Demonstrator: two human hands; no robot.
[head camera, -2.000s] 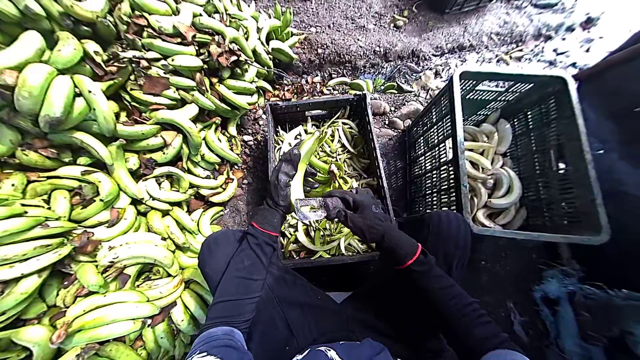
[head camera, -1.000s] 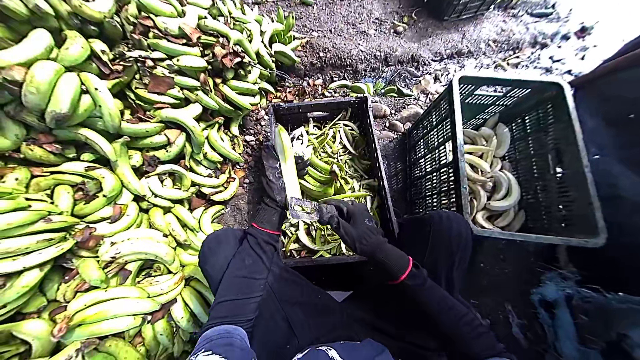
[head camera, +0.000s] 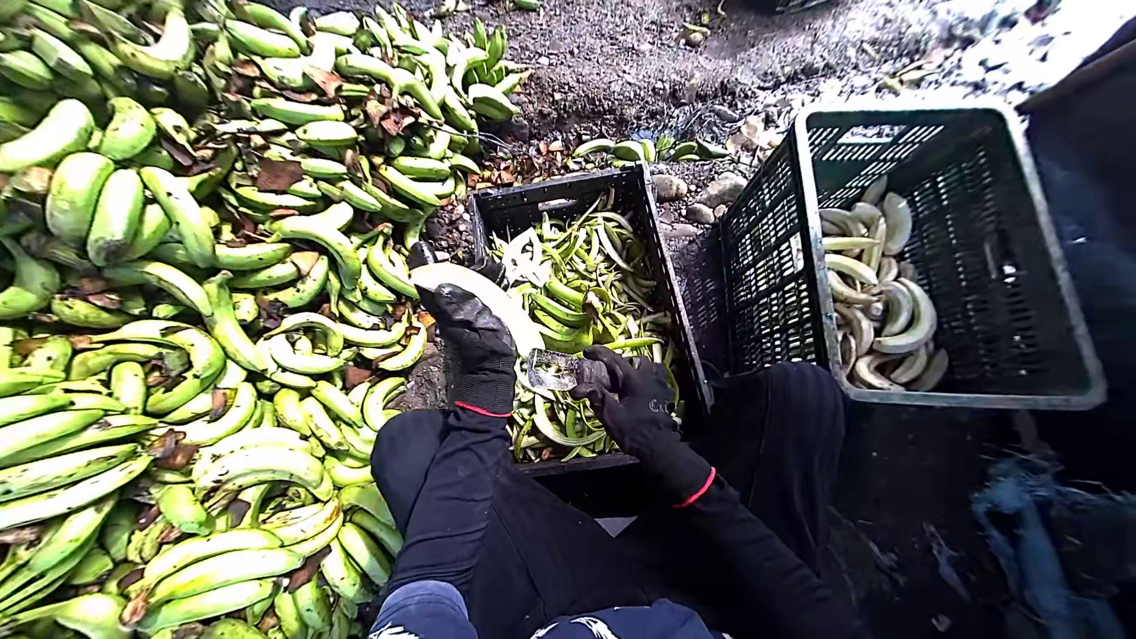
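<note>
Both hands wear black gloves. My left hand (head camera: 470, 333) grips a pale, mostly peeled plantain (head camera: 486, 297) at the left side of a black plastic crate (head camera: 657, 257). In my right hand (head camera: 635, 395) is a short peeling tool with a broad metallic head (head camera: 552, 369), close to the plantain's lower end. Green peels (head camera: 577, 430) and a few green plantains (head camera: 564, 311) fill the crate below my hands. To the right, a larger dark green plastic crate (head camera: 967, 404) holds several peeled plantains (head camera: 910, 319).
A large heap of green plantains (head camera: 266, 470) with dry brown leaf bits covers the ground on the left. Stones (head camera: 721, 190) and loose green plantains (head camera: 630, 151) lie beyond the black crate. Blue material (head camera: 1029, 532) lies at the lower right.
The piece in my left hand showed green skin and now looks pale. My left hand has turned and sits farther left, over the crate's edge. The right hand still holds the tool.
</note>
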